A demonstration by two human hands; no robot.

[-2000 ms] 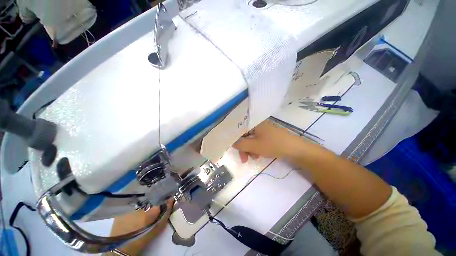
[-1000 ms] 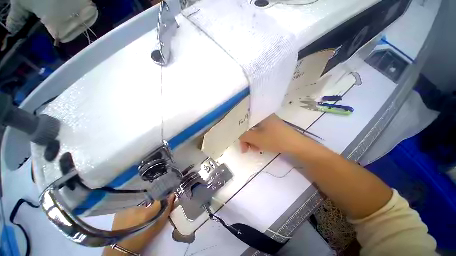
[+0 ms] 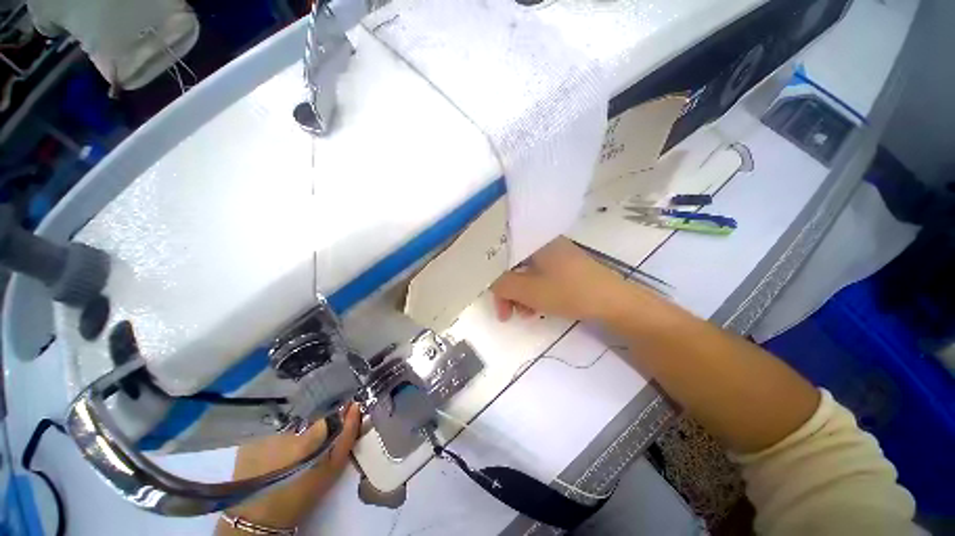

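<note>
The black fabric strip (image 3: 534, 496) runs from the presser foot area (image 3: 403, 403) over the table's front edge. Pale cord (image 3: 503, 448) runs beside it to the metal guide (image 3: 452, 369). My left hand (image 3: 288, 471) is left of the foot, fingertips close to the needle area, partly hidden by the chrome guard; what it holds is hidden. My right hand (image 3: 550, 283) rests on the bed right of the guide, under the pattern card (image 3: 461, 267), fingers curled; whether they pinch anything cannot be told. A dark thread (image 3: 571, 362) curls on the bed.
The white machine head (image 3: 241, 199) fills the upper left, with white mesh (image 3: 550, 136) draped over it. Tweezers (image 3: 623, 264) and snips (image 3: 696, 221) lie beyond my right hand. A carton of tangled cord (image 3: 696, 471) and a blue crate (image 3: 827, 366) are right. A person's pale clothing (image 3: 141, 37) shows top left.
My left hand shows more clearly beside the foot than two seconds ago. My right hand stays in nearly the same place. The view has shifted slightly.
</note>
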